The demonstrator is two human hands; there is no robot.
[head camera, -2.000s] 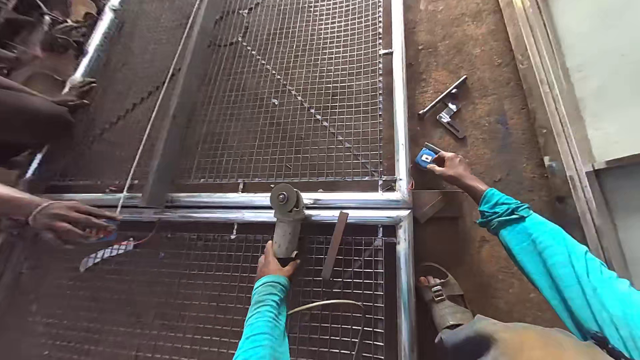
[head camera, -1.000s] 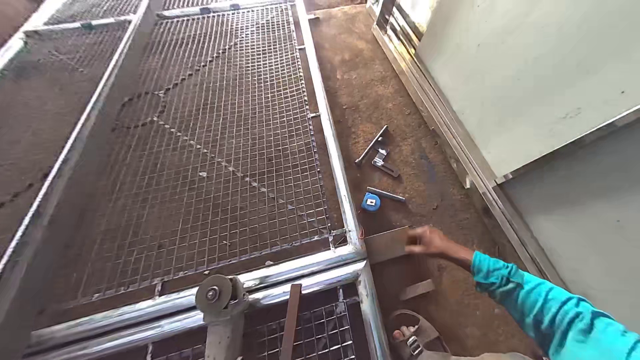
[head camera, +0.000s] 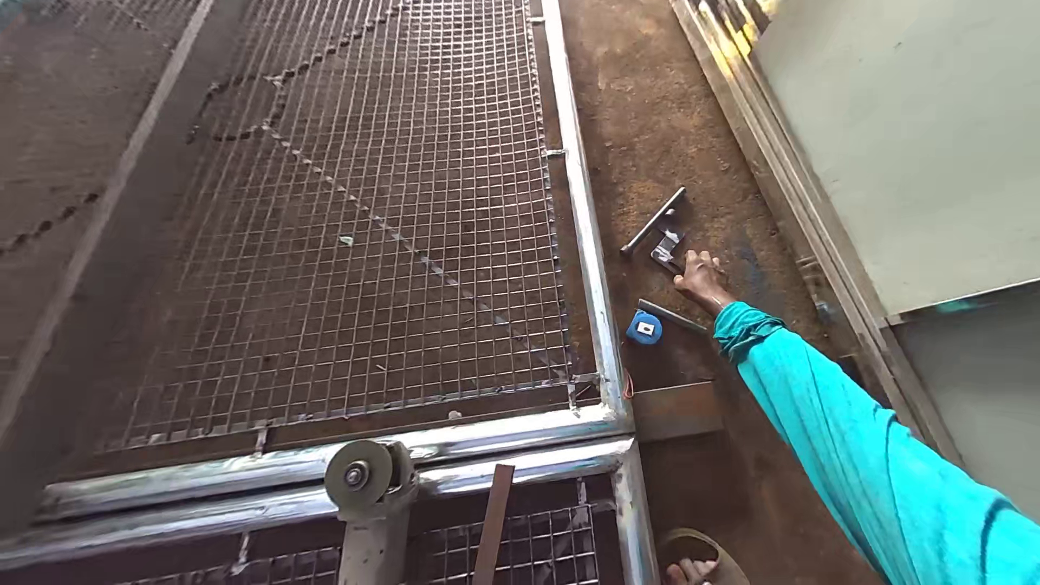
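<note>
My right hand (head camera: pixel 704 279), at the end of a turquoise sleeve, is at the lower end of a small metal bracket-like piece (head camera: pixel 668 246) on the brown ground, its fingers around that end. A metal rod with a short stem (head camera: pixel 653 220) lies just beyond the piece. Nearer to me, a blue tape measure (head camera: pixel 644 327) rests beside a short metal bar (head camera: pixel 673 315). An angle grinder (head camera: pixel 370 504) with a round disc leans at the lower left on the tubular frame, next to a brown flat strip (head camera: pixel 494 520). My left hand is out of view.
Shiny tubular frames (head camera: pixel 581 195) with wire mesh (head camera: pixel 406 219) cover the left and middle. A long dark beam (head camera: pixel 106 236) crosses the mesh. Pale sheet panels (head camera: pixel 918 138) and long rails (head camera: pixel 800 195) run along the right. A sandalled foot (head camera: pixel 695 561) is at the bottom.
My right hand let go of the blue tape measure and has moved forward to the metal piece. My left hand, earlier on the grinder, has left the view, which has shifted.
</note>
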